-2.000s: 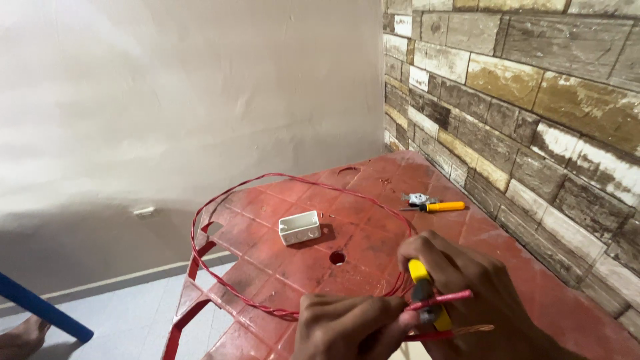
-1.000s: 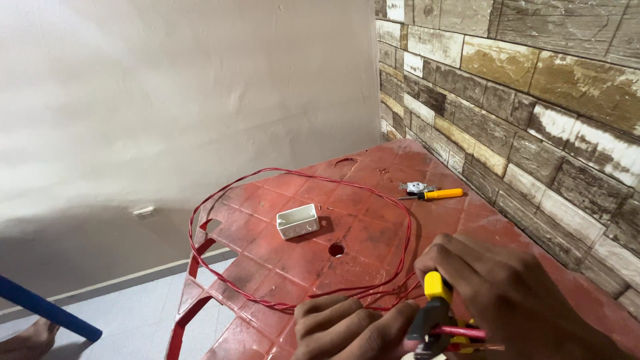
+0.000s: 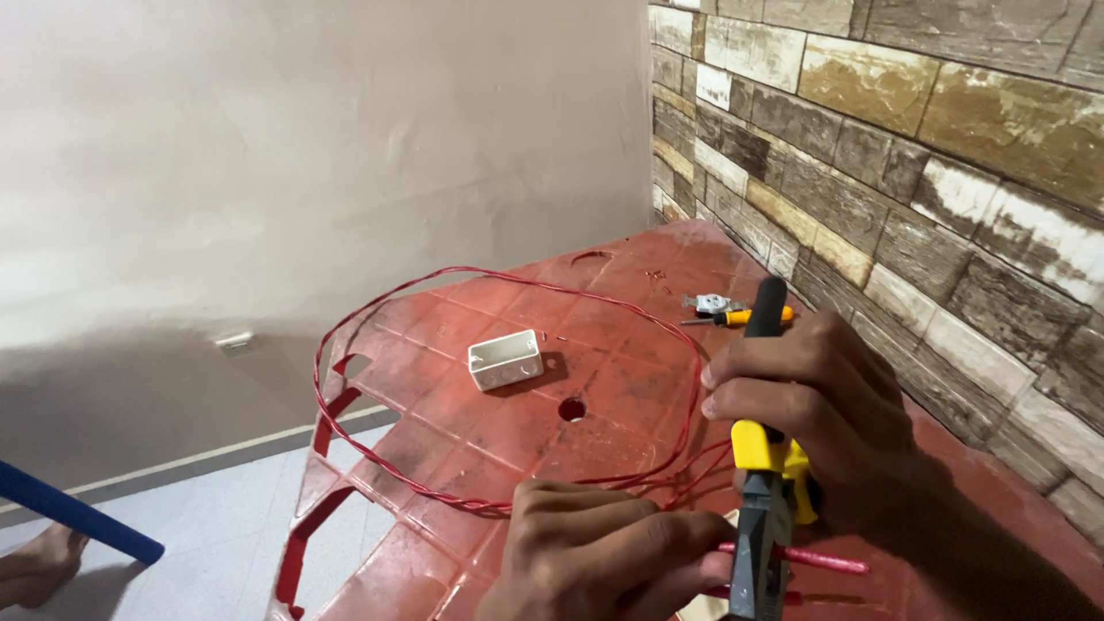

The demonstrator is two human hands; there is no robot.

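My right hand (image 3: 819, 414) grips pliers (image 3: 761, 517) with yellow and black handles, jaws pointing down. A red insulated wire (image 3: 824, 561) lies across the jaws, its end sticking out to the right. My left hand (image 3: 604, 552) pinches that wire just left of the jaws. Below it, a second red wire shows what looks like a bare copper end. The twisted red wire (image 3: 388, 470) forms a large loop on the red plastic table (image 3: 483, 431). Inside the loop sits a white rectangular electrical box (image 3: 506, 360), open side up.
A yellow-handled screwdriver (image 3: 737, 317) and a small metal and white electrical device (image 3: 714, 304) lie at the table's back right. Copper scraps (image 3: 657, 280) are nearby. A stone-patterned wall (image 3: 862, 172) borders the right side. At lower left are a blue tube (image 3: 78, 513) and a person's foot (image 3: 43, 556).
The pliers have turned from lying across to upright, black handle upward, with my right hand raised around them. The box, screwdriver and wire loop have stayed put.
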